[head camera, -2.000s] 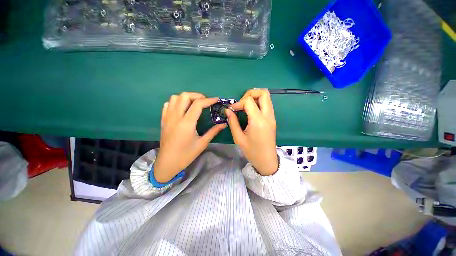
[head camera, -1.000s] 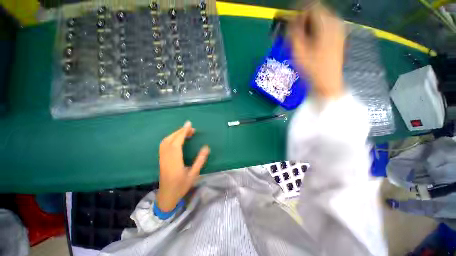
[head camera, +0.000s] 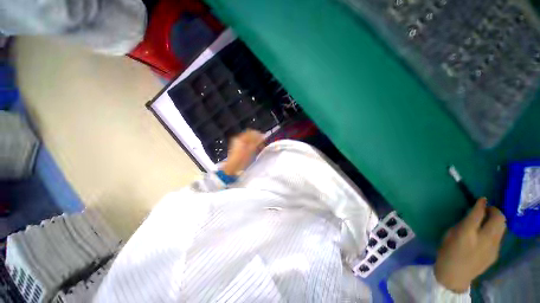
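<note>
My left hand (head camera: 244, 151), blurred, with a blue wrist strap (head camera: 225, 177), is at the near edge of the black compartment tray (head camera: 204, 97) below the bench edge; whether it holds anything cannot be told. My right hand (head camera: 472, 247) is low at the right over the green mat, its fingertips closed on the dark part of the tweezers (head camera: 465, 187). The tweezers' pale end points away from the hand. The blue parts bin (head camera: 515, 220) with white parts (head camera: 531, 190) is just beyond my right hand, cut off by the picture's edge.
A clear module blister tray (head camera: 456, 65) lies at the upper right on the green mat (head camera: 367, 118). A white tray (head camera: 386, 244) with dark squares is below the bench edge. A red object (head camera: 160, 44), another person's sleeve (head camera: 77, 23) and stacked pale trays (head camera: 56, 245) are at the left.
The view has turned towards the left. My left hand has moved from over the mat to the black tray. My right hand has come back from beyond the blue bin and taken hold of the tweezers.
</note>
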